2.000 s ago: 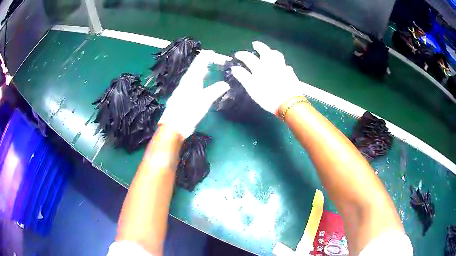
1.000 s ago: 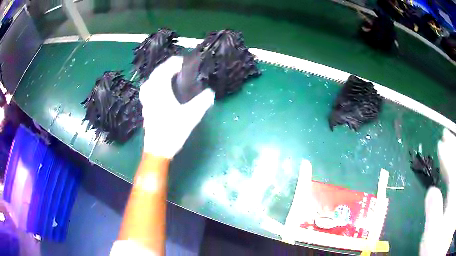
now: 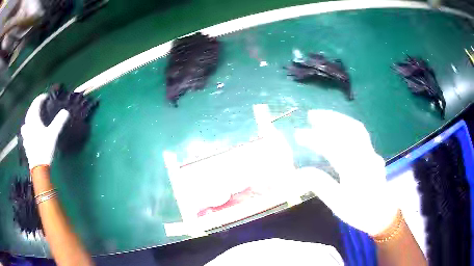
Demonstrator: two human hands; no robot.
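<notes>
My left hand (image 3: 44,130), in a white glove, is at the far left with thumb and fingers around the edge of a dark pile of spiky black parts (image 3: 75,122). My right hand (image 3: 348,171), also in a white glove, is over the right side of the taped sheet (image 3: 228,201). Its thumb and fingers are apart and nothing shows between them, though glare hides detail. The sheet is mostly washed out white, with a red patch showing. A thin stick (image 3: 284,115) sticks out past its upper right corner.
Black piles lie at the rail (image 3: 195,65), right of centre (image 3: 322,71), at the right (image 3: 422,83) and lower left (image 3: 26,205). A blue bin (image 3: 405,165) with black parts is below the table edge at right. The pale rail (image 3: 275,14) runs behind.
The view has swung to the right, so the sheet is now central and the left piles are at the edge. My right hand has come into full view beside the sheet.
</notes>
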